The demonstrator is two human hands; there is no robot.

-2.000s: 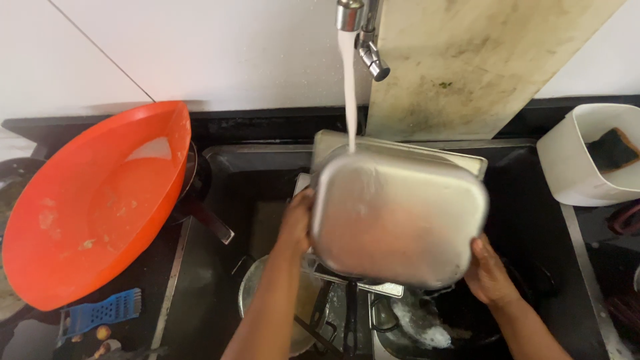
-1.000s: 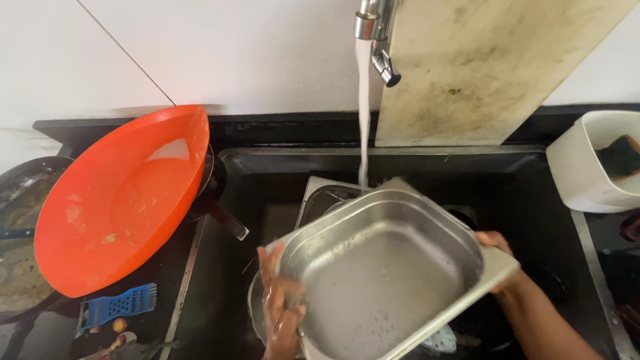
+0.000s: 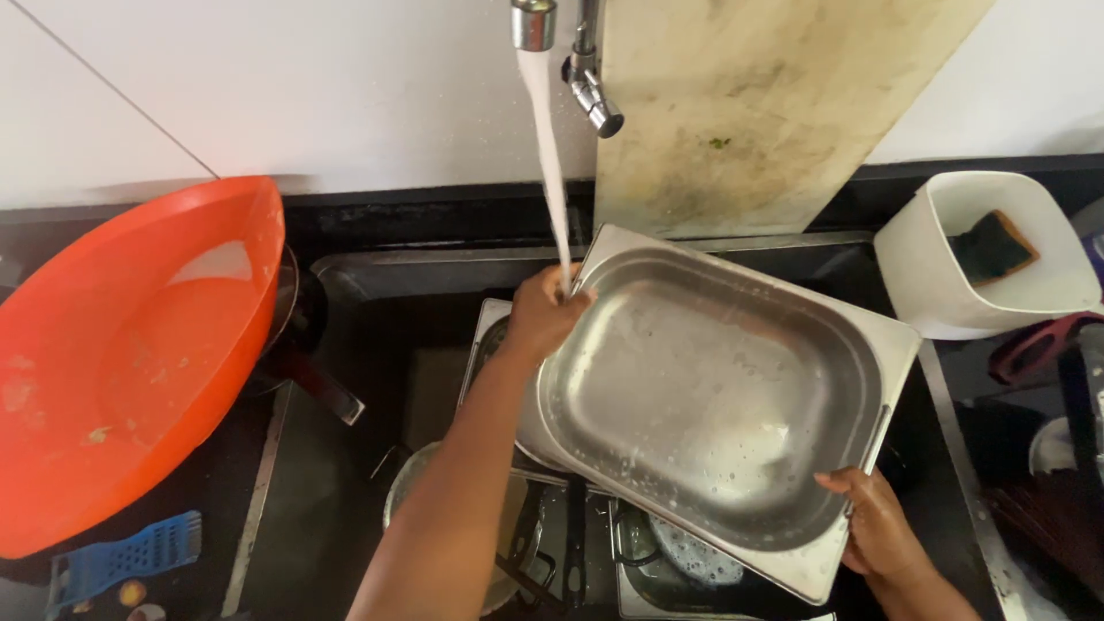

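A rectangular stainless steel pan (image 3: pixel 681 388) is held tilted over the dark sink (image 3: pixel 345 483), its wet inside facing me. My left hand (image 3: pixel 548 315) grips the pan's upper left edge, and water from the faucet (image 3: pixel 534 26) falls onto that hand and the rim. At the lower right corner, my right hand (image 3: pixel 871 517) holds the rim with the thumb over the edge. Beneath the pan lie a round pot (image 3: pixel 410 483), partly hidden by my left arm, dark handles and another metal pan (image 3: pixel 638 595) with suds in it.
To the left, a large orange plastic basin (image 3: pixel 164 345) leans over a dark-handled pan (image 3: pixel 319 388), near a blue plastic grater (image 3: pixel 129 552). A white container (image 3: pixel 940 259) holding a scouring sponge (image 3: pixel 992 247) stands at the right. A stained board (image 3: pixel 742 112) leans on the wall behind.
The pan showed its underside two seconds ago; now its inside faces me. Since one second ago it has turned, and my left hand has moved up to its upper left edge under the stream.
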